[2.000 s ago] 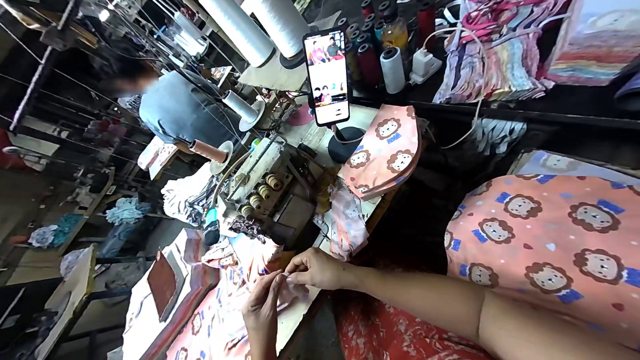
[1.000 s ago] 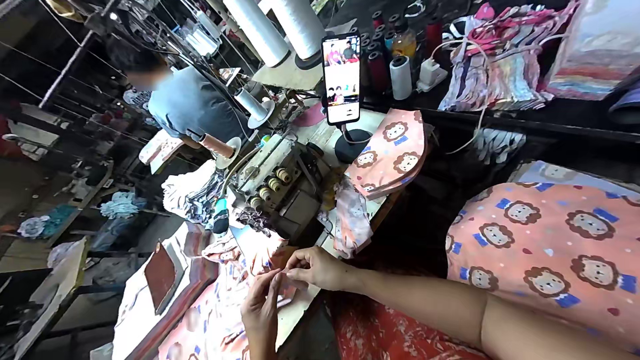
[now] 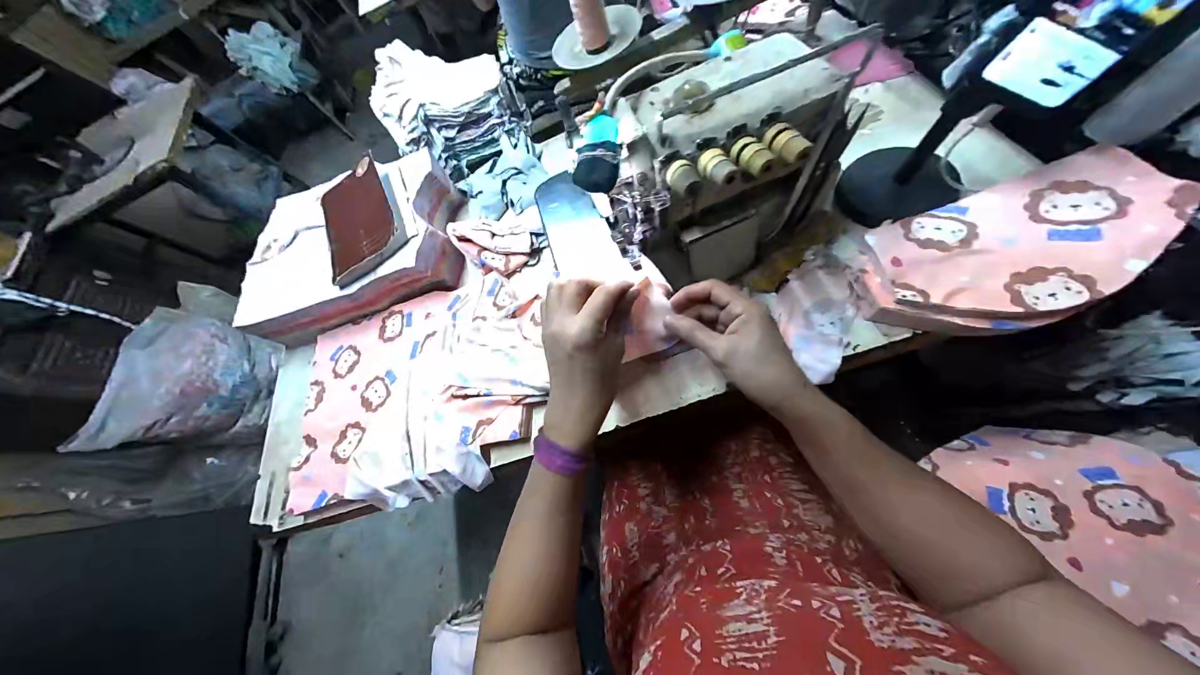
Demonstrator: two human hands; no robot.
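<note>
My left hand [image 3: 586, 342] and my right hand [image 3: 736, 342] pinch a small piece of pink printed fabric [image 3: 647, 323] between them, just in front of the needle area of an industrial sewing machine [image 3: 722, 131]. Several yellowish tension dials line the machine's front. Left of my left hand, pink lion-print fabric [image 3: 361, 375] and crumpled pieces lie on the table. A stack of cut lion-print pieces [image 3: 1022, 244] rests to the right. A purple band [image 3: 561, 455] is round my left wrist.
A white folded fabric stack [image 3: 309, 272] bears a brown flat piece [image 3: 361, 220]. A round-based black phone stand [image 3: 900, 183] stands behind the right stack. More lion-print fabric [image 3: 1106, 506] lies at lower right. A plastic bag [image 3: 183, 375] sits left of the table edge [image 3: 272, 469].
The view has tilted down and turned left. Both hands still hold the small fabric close together near the machine.
</note>
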